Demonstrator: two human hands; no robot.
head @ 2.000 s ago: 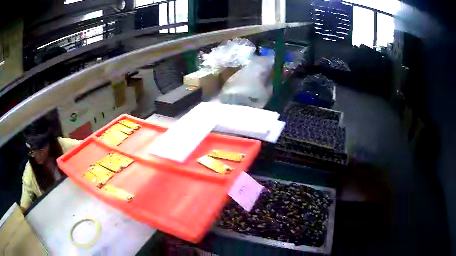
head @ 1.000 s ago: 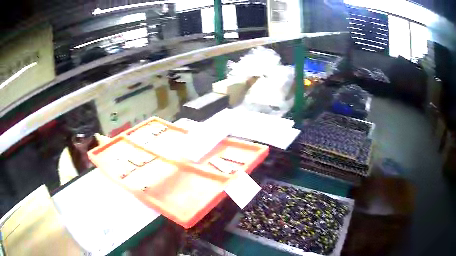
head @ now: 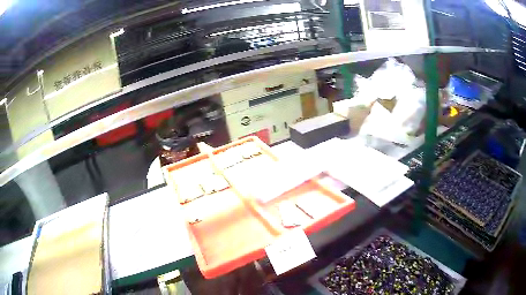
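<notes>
No hand is in view. An orange-red plastic tray point(head: 230, 230) with dividers lies nearest in front of me, on a pale surface. It holds a few flat pieces, washed out by glare. White paper sheets point(head: 357, 167) lie across its back right part and beyond. A small white paper slip point(head: 290, 251) hangs over its front rim. A bulk parts tray point(head: 331, 269) with a pale rim, full of small dark and coloured pieces, stands at the lower right.
A green post point(head: 429, 138) and a pale shelf rail point(head: 242, 76) cross the view. Stacked parts trays point(head: 473, 193) stand at the right. A dark box point(head: 319, 129) and clear plastic bags point(head: 398, 101) lie behind. A person point(head: 176, 144) is behind the tray. A framed brown board point(head: 69, 248) is at the left.
The view has swung left, so the red tray, the bulk tray and the shelf post appear further right. More of the brown board and cartons shows at the left.
</notes>
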